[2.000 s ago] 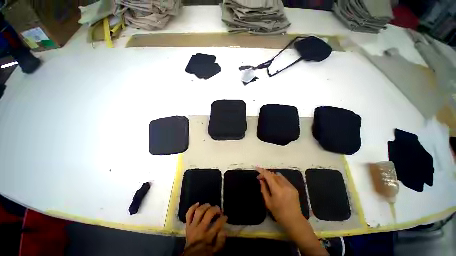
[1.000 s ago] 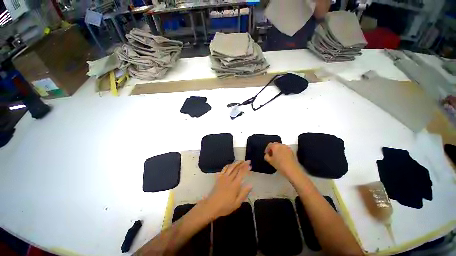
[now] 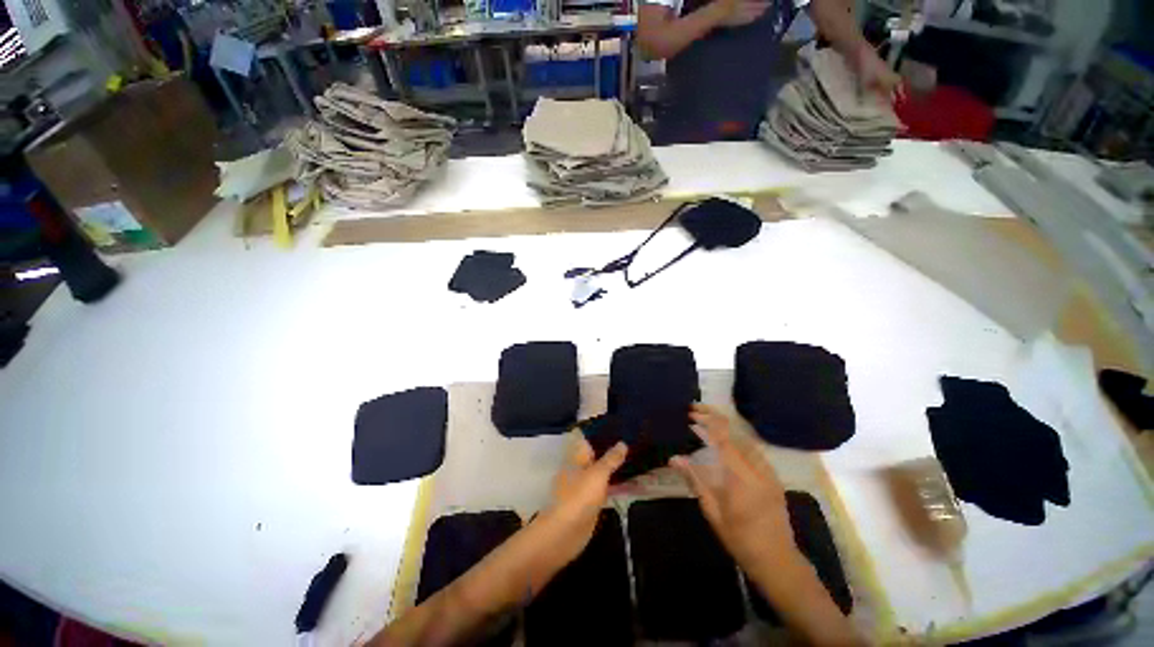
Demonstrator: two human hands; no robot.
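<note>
A black panel [image 3: 643,442] is held between my left hand [image 3: 585,490] and my right hand [image 3: 737,480], just in front of the third black stack [image 3: 654,369]. Other black stacks stand in the row: one at far left [image 3: 400,436], one left of centre [image 3: 537,387] and one at right [image 3: 794,393]. Four black panels lie side by side in the front row, including one at centre [image 3: 686,569] and one at left [image 3: 466,551]. My forearms partly cover this row. The glue bottle [image 3: 934,508] lies at right.
A small black strip [image 3: 322,592] lies at left. Black irregular pieces [image 3: 997,450] lie at right. A black pouch with strap [image 3: 720,223] and small black pieces [image 3: 487,276] lie behind. Beige-grey fabric stacks [image 3: 591,151] stand at the far edge. A person [image 3: 719,76] stands behind the table.
My hands have gone from the front row to the back row and now hold a panel there. The view has tilted up. A person at the far side has lowered a beige piece towards the right fabric stack.
</note>
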